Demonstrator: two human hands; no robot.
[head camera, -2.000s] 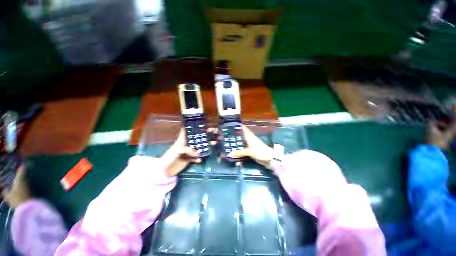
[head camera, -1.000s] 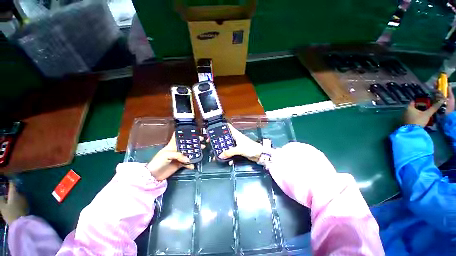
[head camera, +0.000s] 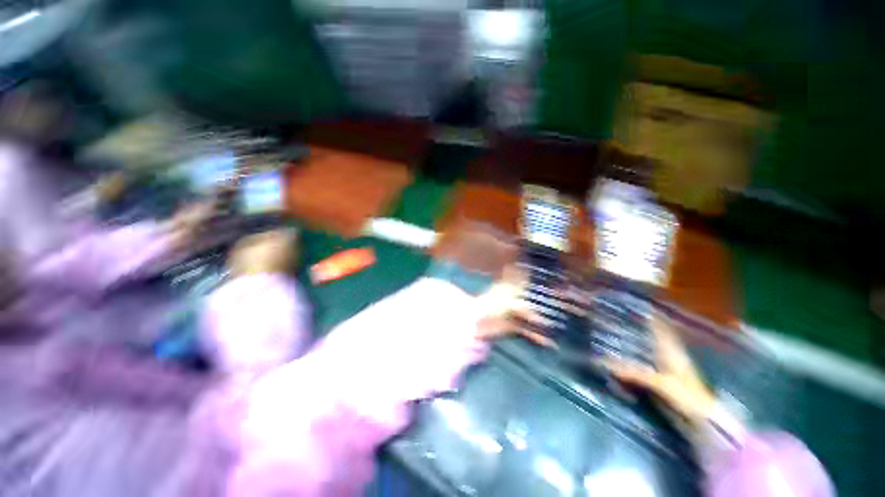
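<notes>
The frame is strongly blurred. My left hand (head camera: 509, 313), in a pink sleeve, holds an open flip phone (head camera: 546, 228) by its dark keypad half, with the screen half up. My right hand (head camera: 670, 374) holds a second open flip phone (head camera: 636, 238) by its keypad half; its screen half looks bright white. Both phones are upright, side by side, above the clear blister tray (head camera: 524, 422) on the dark green bench. The keys and screen details are too blurred to read.
An orange-red card (head camera: 343, 265) lies on the bench left of my left arm. A neighbour in pink (head camera: 257, 311) is at the left, hands near blurred items. Brown boards (head camera: 349, 189) line the back, with a brown carton (head camera: 689, 146) behind the phones.
The view has swung left, so my hands, the phones and the carton sit further right. More of the left neighbour shows; the blue-sleeved neighbour is out of view. Both phones remain held.
</notes>
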